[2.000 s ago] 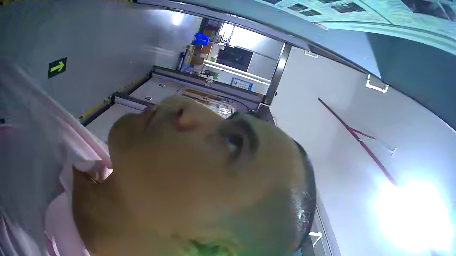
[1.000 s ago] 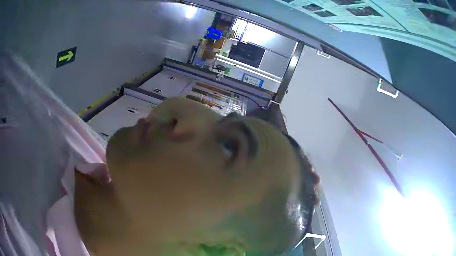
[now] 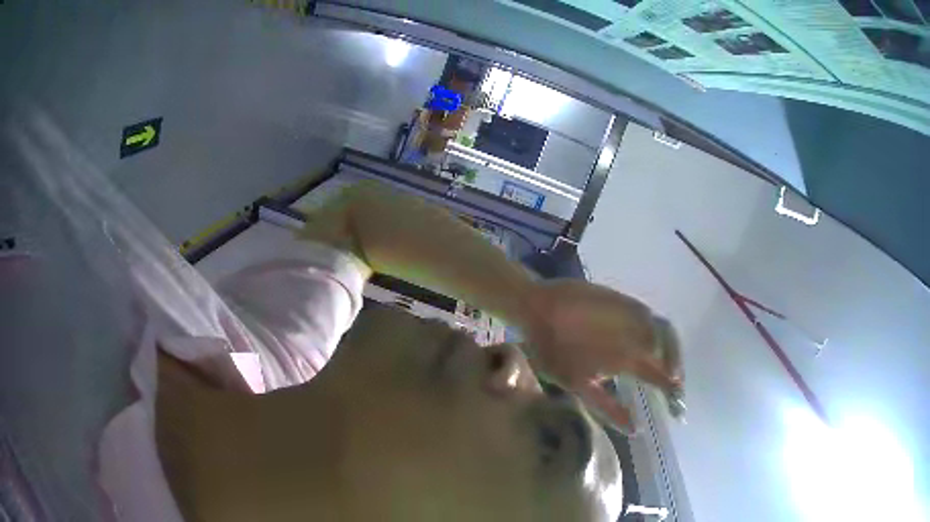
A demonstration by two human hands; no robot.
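Note:
Neither of my own hands can be made out. A person in a pink top (image 3: pixel 296 306) fills the lower left and middle, very close and seen sideways from below. This person's bare forearm is raised, and the hand (image 3: pixel 602 336) is by the forehead with its fingers bent and apart. It is blurred, and I see no object in it. Touch with the head is unclear. The arm hides part of the pale equipment behind.
Posted sheets with photos (image 3: pixel 744 41) hang at the upper right. A white handle (image 3: pixel 797 207) and a thin red line (image 3: pixel 755 316) show on a pale surface beside a bright light. A dark screen (image 3: pixel 512 141), a blue item (image 3: pixel 444 99) and a green arrow sign (image 3: pixel 141 136) lie beyond.
The person's arm has come into view, raised across the picture with the hand at the head. The face has shifted down and to the right. The background has shifted slightly down and right.

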